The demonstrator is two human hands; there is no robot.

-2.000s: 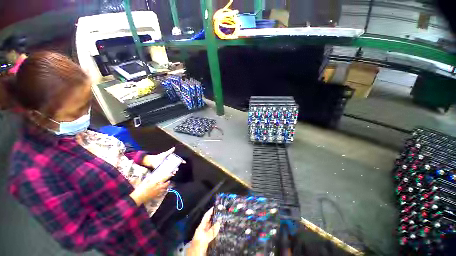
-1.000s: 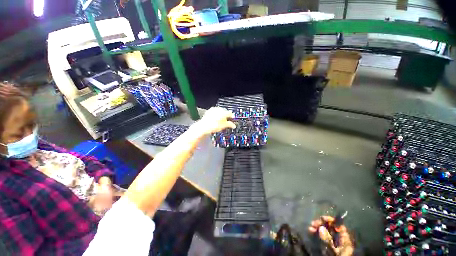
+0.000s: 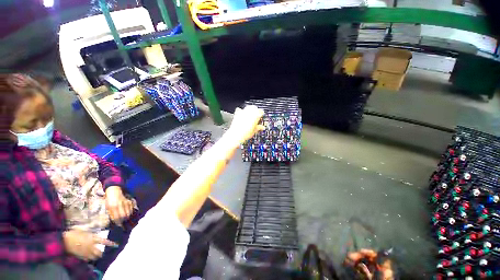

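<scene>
My left hand (image 3: 246, 124) reaches in from the bottom left on a white-sleeved arm. Its fingers close on the upper left edge of the front circuit board panel (image 3: 274, 139). This panel stands upright against the stacked boards, its face covered with blue, red and silver parts. The stack stands at the far end of the black slotted board rack (image 3: 267, 205), whose ribbed near part and oval handle hole show. My right hand (image 3: 370, 264) is low at the bottom right, blurred and dark; whether it holds something cannot be told.
A coworker in a plaid shirt (image 3: 33, 219) sits at the left. A flat board panel (image 3: 186, 141) lies on the bench by the green post (image 3: 203, 76). More racked boards stand beyond it. A large block of boards (image 3: 466, 213) stands at the right. Pale specks dot the bench.
My left hand has come from the panel near my lap to the stack. The panel now sits closer against the stack. My right hand has come into view. The coworker is farther left in the picture.
</scene>
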